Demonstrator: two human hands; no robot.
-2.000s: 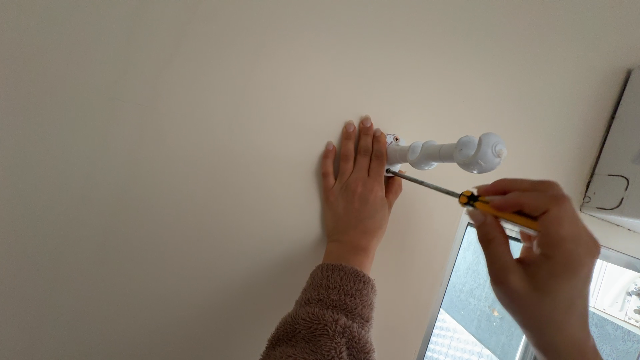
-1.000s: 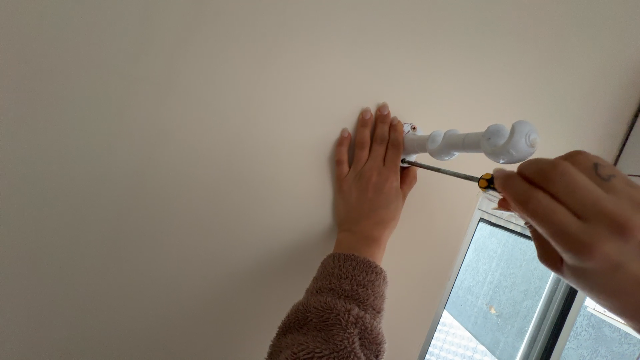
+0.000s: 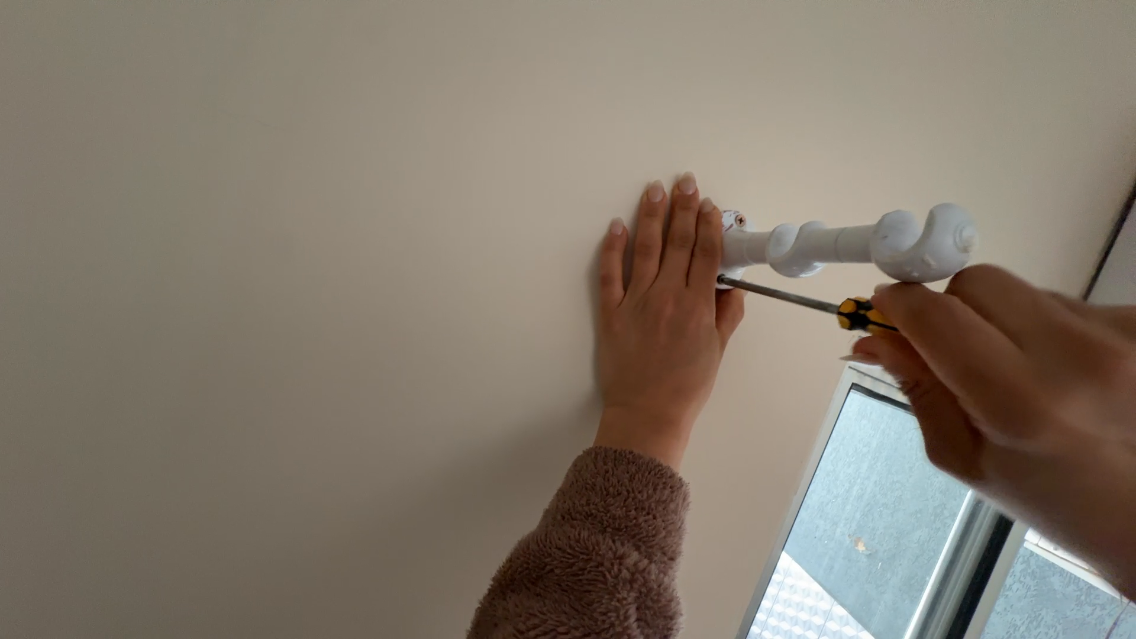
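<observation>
A white curtain rod bracket [image 3: 834,244] with two cradles juts from the wall, its base at the left end. One cross-head screw [image 3: 740,219] shows in the upper part of that base. My left hand [image 3: 664,328] lies flat on the wall, its index finger and thumb against the base, partly covering it. My right hand [image 3: 1003,382] grips the yellow and black handle of a screwdriver [image 3: 781,295]. The screwdriver's tip meets the lower part of the base, beside my left index finger; the screw head there is hard to make out.
The plain beige wall [image 3: 311,266] fills most of the view. Below the bracket, at the lower right, is a window with a light frame [image 3: 803,506] and frosted-looking glass [image 3: 887,497]. A dark edge with a pale surface stands at the far right.
My right hand has shifted its hold on the screwdriver handle and turned, now covering more of it. My left hand stays against the bracket base. The view has shifted somewhat.
</observation>
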